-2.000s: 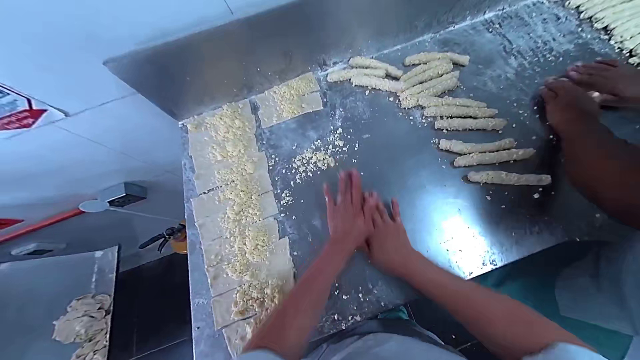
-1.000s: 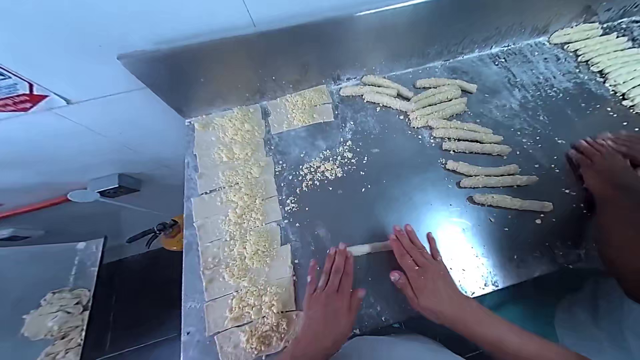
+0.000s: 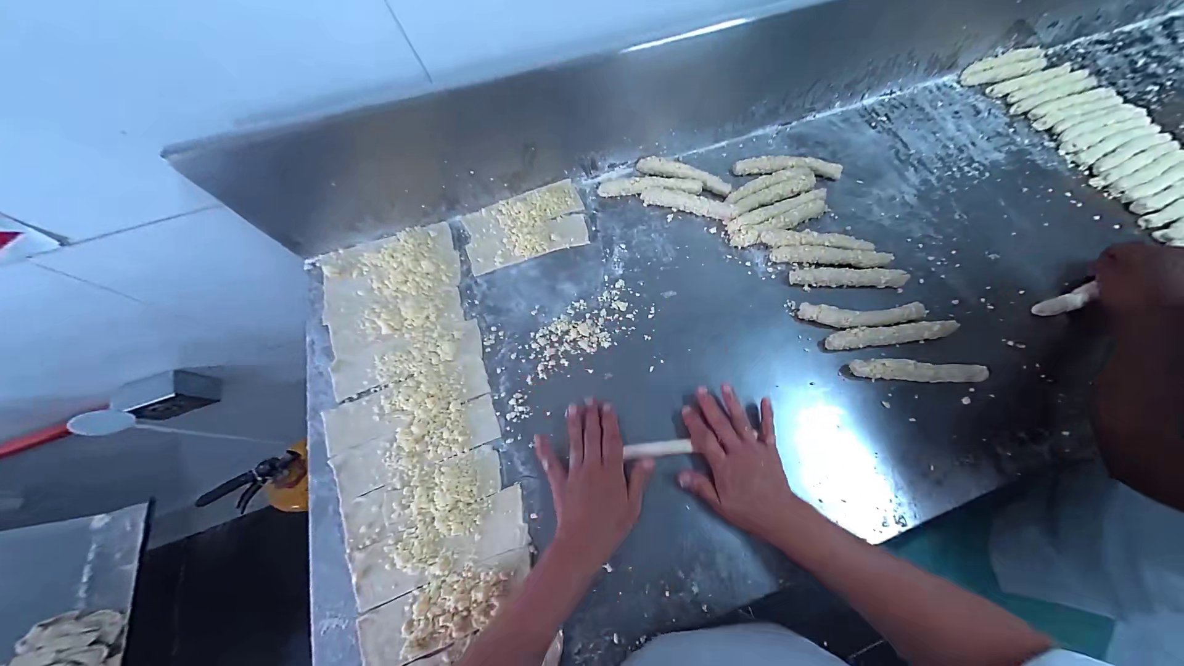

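My left hand (image 3: 592,472) lies flat, fingers spread, over the left end of a thin dough roll (image 3: 659,449). The roll's right end is under my right hand (image 3: 735,453), also flat with fingers apart. Only the middle of the roll shows between them, on the steel worktable (image 3: 703,555). To the left is a column of overlapping dough sheets (image 3: 356,425) topped with pale crumbled filling (image 3: 421,388). Two more topped dough pieces (image 3: 525,227) lie near the backsplash. Several crumb-coated dough sticks (image 3: 918,371) rest to the right of and beyond my hands.
A co-worker's hand (image 3: 1133,277) at the right holds a dough stick (image 3: 1064,301). Beyond it lies a row of rolled sticks (image 3: 1110,139). Loose crumbs (image 3: 578,333) dot the table before the steel backsplash (image 3: 444,139). A yellow fire extinguisher (image 3: 291,481) stands left of the table.
My hands were together two seconds ago; they have since moved apart, and the dough roll shows between them. The co-worker's hand now shows a dough stick in it.
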